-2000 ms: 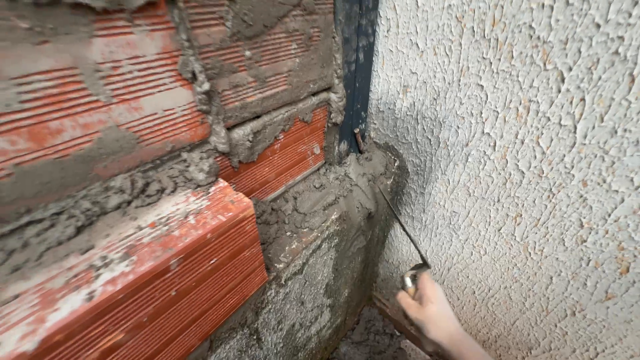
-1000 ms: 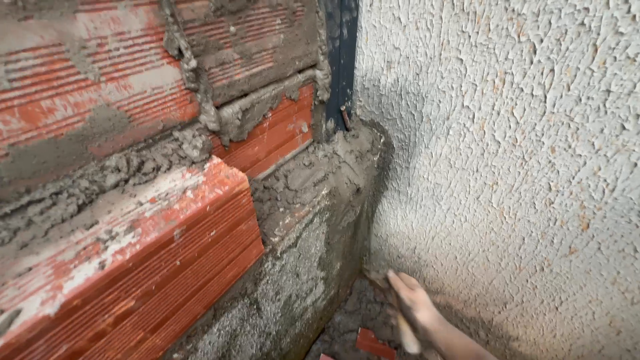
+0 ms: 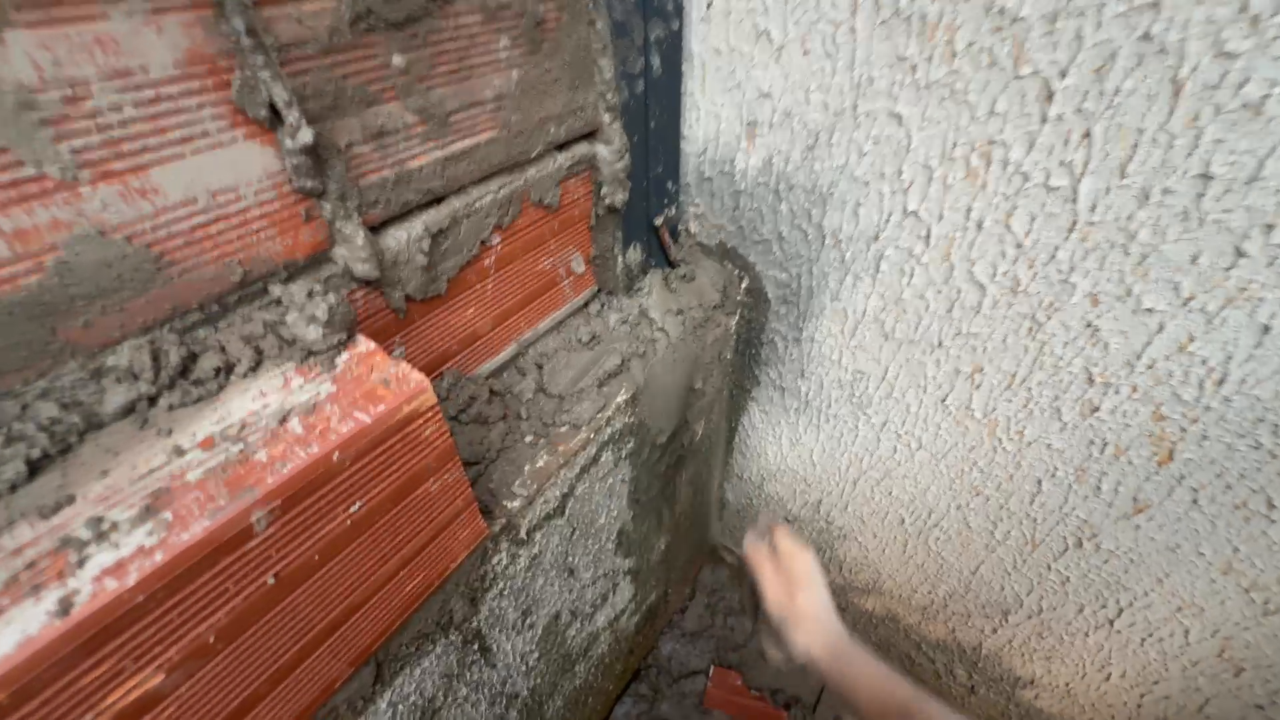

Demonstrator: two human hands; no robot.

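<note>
My right hand, blurred, is low in the corner by the textured white wall. Its fingers are closed around a trowel, of which only a smeared, dark part shows beside and below the hand. Above and left of it, wet grey mortar coats the end of a low ledge and its side. A dark metal post rises from this mortar where the walls meet. My left hand is out of view.
Red hollow clay bricks jut out at the left, below mortar-smeared brickwork. A small metal piece sticks up at the post's foot. A broken red brick piece lies in mortar at the bottom.
My right hand has moved down from the ledge's mortar, where the trowel's metal end reached two seconds ago. It stays low by the white wall.
</note>
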